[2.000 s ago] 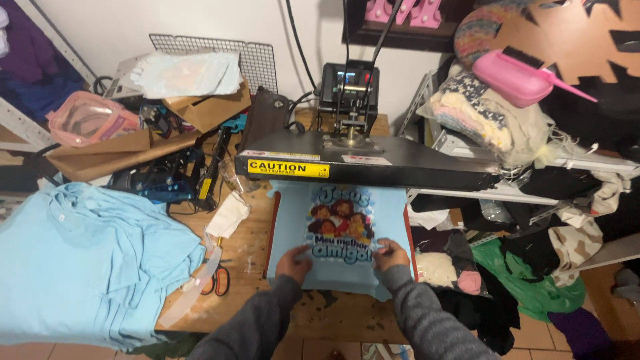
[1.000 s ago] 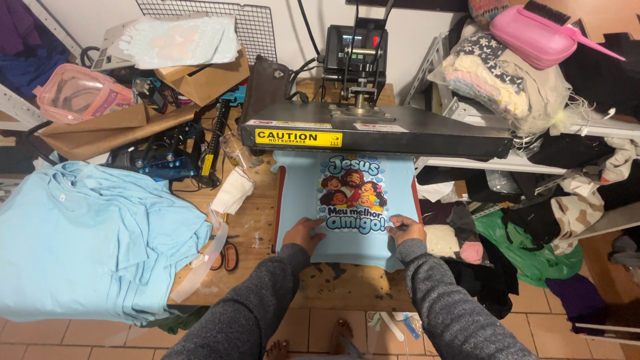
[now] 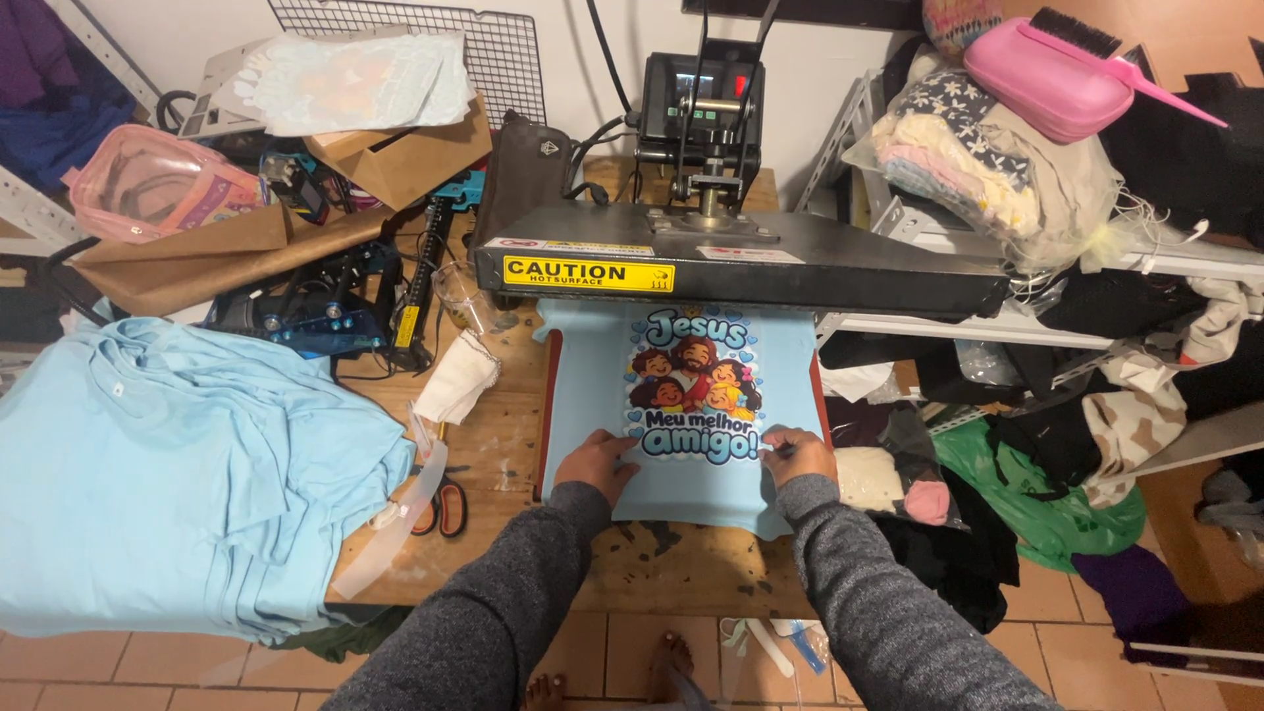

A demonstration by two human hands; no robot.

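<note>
A light blue T-shirt [image 3: 592, 375] lies flat on the lower plate of a heat press, under its raised black upper platen [image 3: 731, 257]. On the shirt is a colourful printed transfer [image 3: 694, 385] with cartoon faces and lettering; its top edge reaches close to the platen. My left hand [image 3: 597, 464] touches the transfer's lower left corner, fingertips down on the sheet. At the lower right corner my right hand [image 3: 798, 456] pinches the sheet's edge between thumb and finger. The shirt's far part is hidden beneath the platen.
Folded light blue shirts [image 3: 188, 474] are piled at the left. Orange-handled scissors [image 3: 451, 508], a translucent strip [image 3: 400, 518] and a white cloth [image 3: 457, 377] lie between pile and press. A press controller [image 3: 701, 99] stands behind. Racks with bagged fabric [image 3: 958, 168] border the right.
Both hands stay at the lower corners of the transfer, and the shirt and platen look unchanged. The view has shifted somewhat since the oldest frame.
</note>
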